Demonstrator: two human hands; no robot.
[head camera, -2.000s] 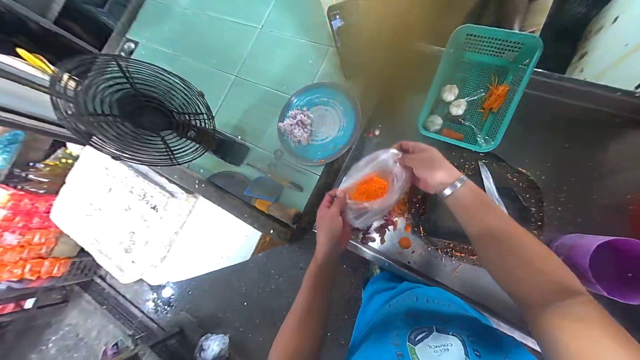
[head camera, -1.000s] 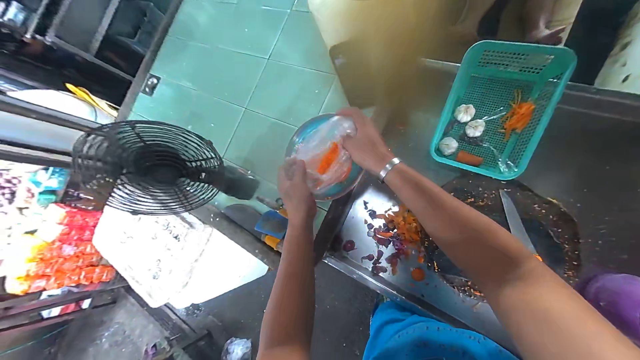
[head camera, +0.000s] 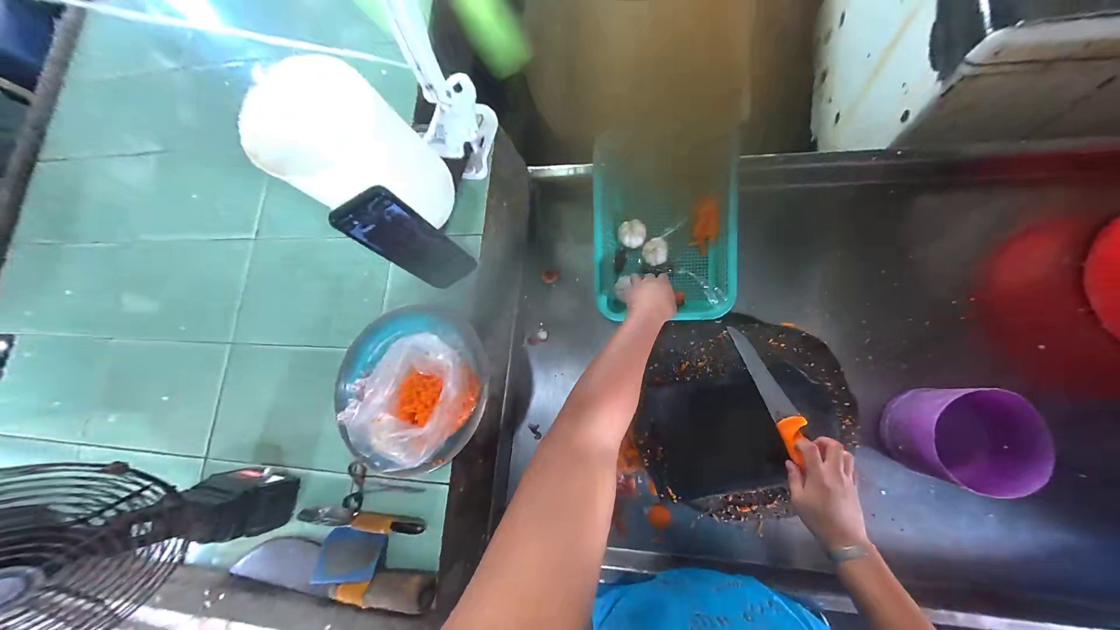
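Observation:
My left hand (head camera: 650, 296) reaches into the near end of a green plastic basket (head camera: 731, 262), its fingertips hidden among the items there. Beside it lie garlic bulbs (head camera: 632, 233), and farther in is a pile of orange carrot strips (head camera: 705, 223). My right hand (head camera: 827, 490) is closed on the orange handle of a kitchen knife (head camera: 763, 376), whose blade lies over a dark round chopping board (head camera: 717, 429) strewn with scraps. To the left, a plastic bag of chopped carrot (head camera: 420, 398) rests in a bowl (head camera: 350, 367).
A purple plastic container (head camera: 967, 442) lies right of the board. A phone (head camera: 402, 236) leans by a white cylindrical object (head camera: 346, 136) on the green tiles. Lower left are a black fan (head camera: 70, 542), a scraper (head camera: 350, 554) and scissors (head camera: 355, 486). A red object (head camera: 1107, 276) is at the right edge.
The bag of carrot, earlier in my hands, now sits in the bowl. My left hand has moved to the basket, and my right hand has taken the knife's handle. The view has shifted right.

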